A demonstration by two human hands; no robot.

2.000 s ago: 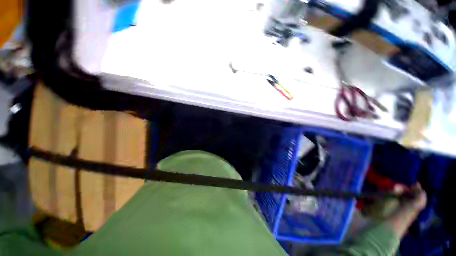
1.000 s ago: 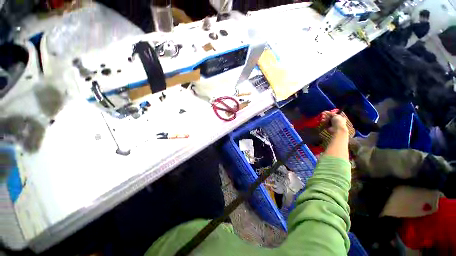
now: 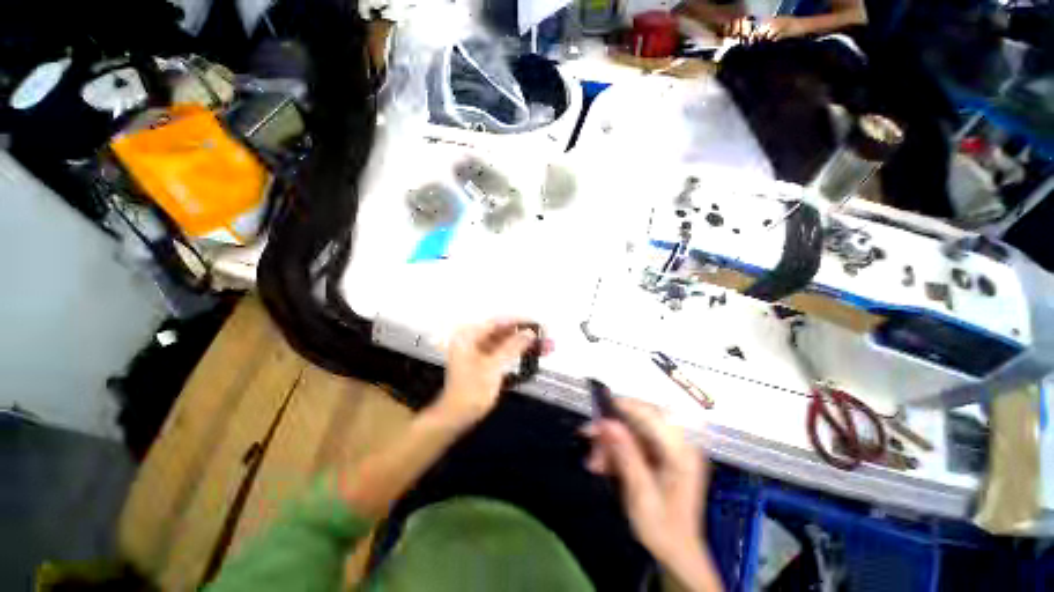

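Note:
My left hand (image 3: 480, 372) is over the table's front edge, its fingers pinching a short dark loop of webbing strap (image 3: 528, 356). My right hand (image 3: 659, 468) is to its right, holding a dark strap end (image 3: 602, 400) that points up from the fingertips. The hands are apart; any strap between them is lost against the dark background. I cannot tell whether a small metal piece is at the fingers. A thick strap bundle (image 3: 303, 249) hangs over the table's left edge.
The sewing machine (image 3: 959, 295), red scissors (image 3: 846, 428) and thread snips (image 3: 682, 379) are right. Hardware bags (image 3: 485, 191) lie behind my hands. Cardboard boxes (image 3: 214, 428) are lower left, a blue crate (image 3: 855, 544) lower right. Another person's hands (image 3: 769, 28) are at the back.
The view has swung back left to the table. My right hand has come from far right to the table's front edge. My left hand has come into view. The long stretched strap no longer shows.

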